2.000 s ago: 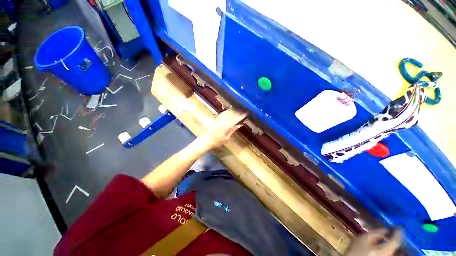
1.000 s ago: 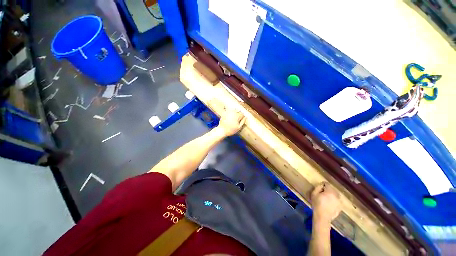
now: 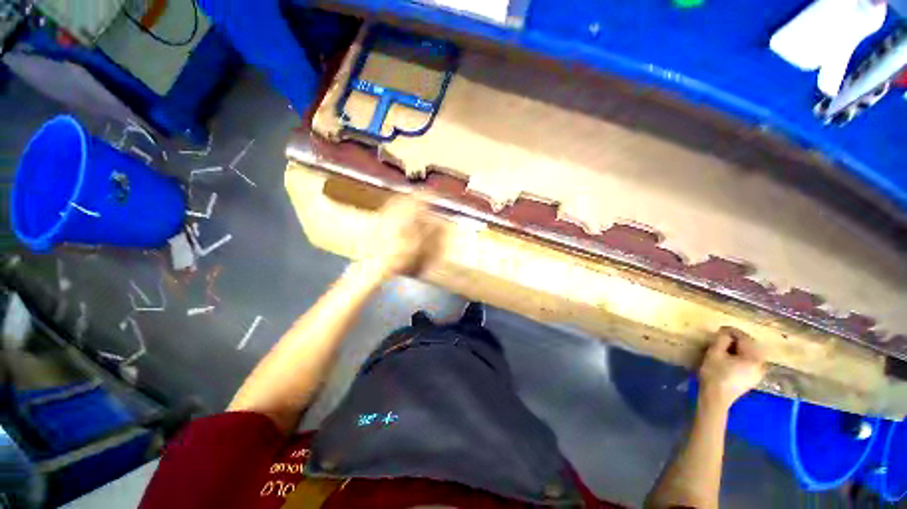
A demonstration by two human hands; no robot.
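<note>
The beige sheet [image 3: 557, 164] lies on the red-brown cutting pad [image 3: 537, 212], which shows in the notches of the sheet's front edge. A blue cutting die [image 3: 383, 111] lies flat on the sheet's left end, near no hand. The long wooden front rail [image 3: 567, 283] runs along the near side. My left hand [image 3: 410, 239] is blurred at the rail's left part; its fingers cannot be made out. My right hand [image 3: 734, 366] has its fingers curled on the rail's near edge, further right. The two hands are well apart.
The blue press beam [image 3: 636, 50] spans the top, with a patterned cover [image 3: 870, 82] hanging at the upper right. A blue bin [image 3: 99, 189] stands on the left, with white scraps on the floor around it. Another blue bin [image 3: 830, 447] is below the rail at the lower right.
The view has turned and lowered, so the sheet and die now show below the beam. My right hand, blurred at the frame's edge two seconds ago, is now on the rail. My left hand is blurred.
</note>
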